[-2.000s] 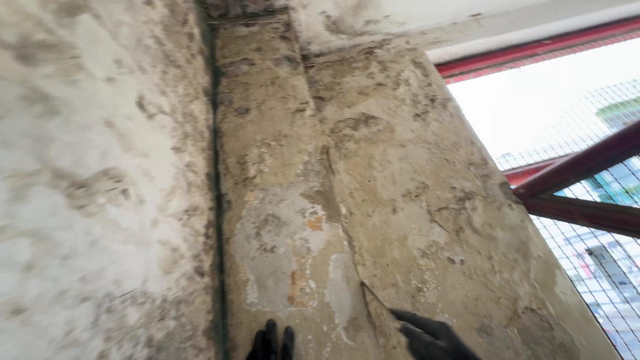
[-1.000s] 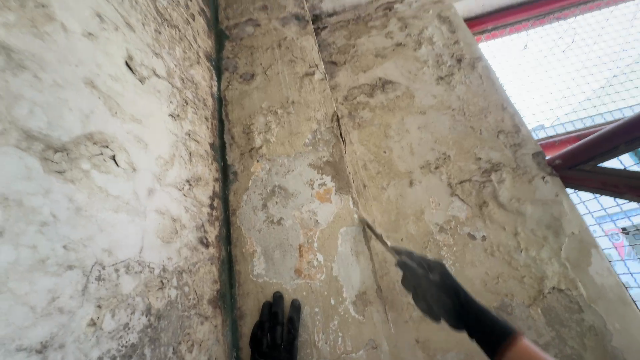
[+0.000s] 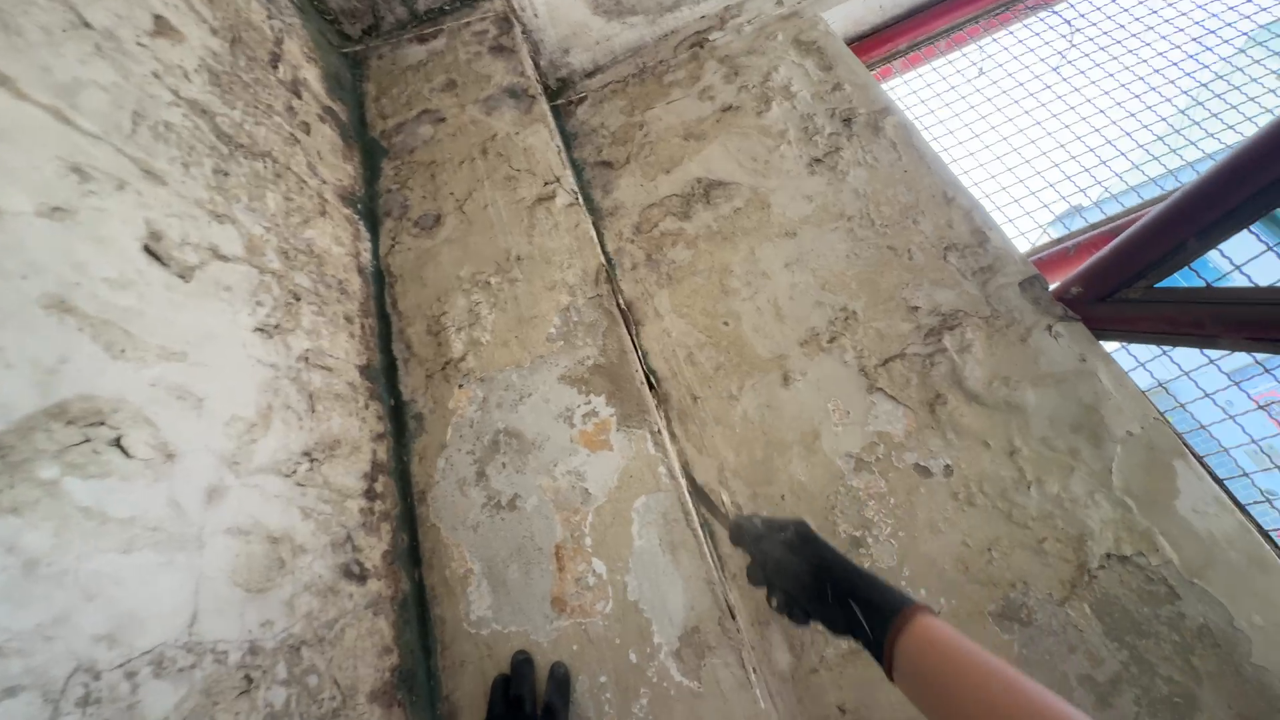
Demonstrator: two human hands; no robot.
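Note:
My right hand (image 3: 810, 575), in a black glove, is closed around a narrow, flat-bladed tool (image 3: 708, 500); its handle is hidden in my fist. The blade's tip meets the long vertical crack (image 3: 650, 385) at the corner between the narrow wall strip and the wide stained wall face (image 3: 760, 300). At the bottom edge, my left hand (image 3: 530, 690), also black-gloved, shows only its fingers, spread against the narrow strip. Just above those fingers is a patch of peeled paint (image 3: 510, 480) with grey and orange spots.
A white, mould-stained wall (image 3: 180, 400) rises on the left, with a dark green seam (image 3: 385, 370) beside the strip. At the right, red metal bars (image 3: 1160, 235) cross in front of wire mesh (image 3: 1090, 120). A ledge or ceiling (image 3: 620, 30) lies at the top.
The view has shifted over these frames. My right hand came further into view, the tool's tip staying near the crack. My left hand remains low against the strip.

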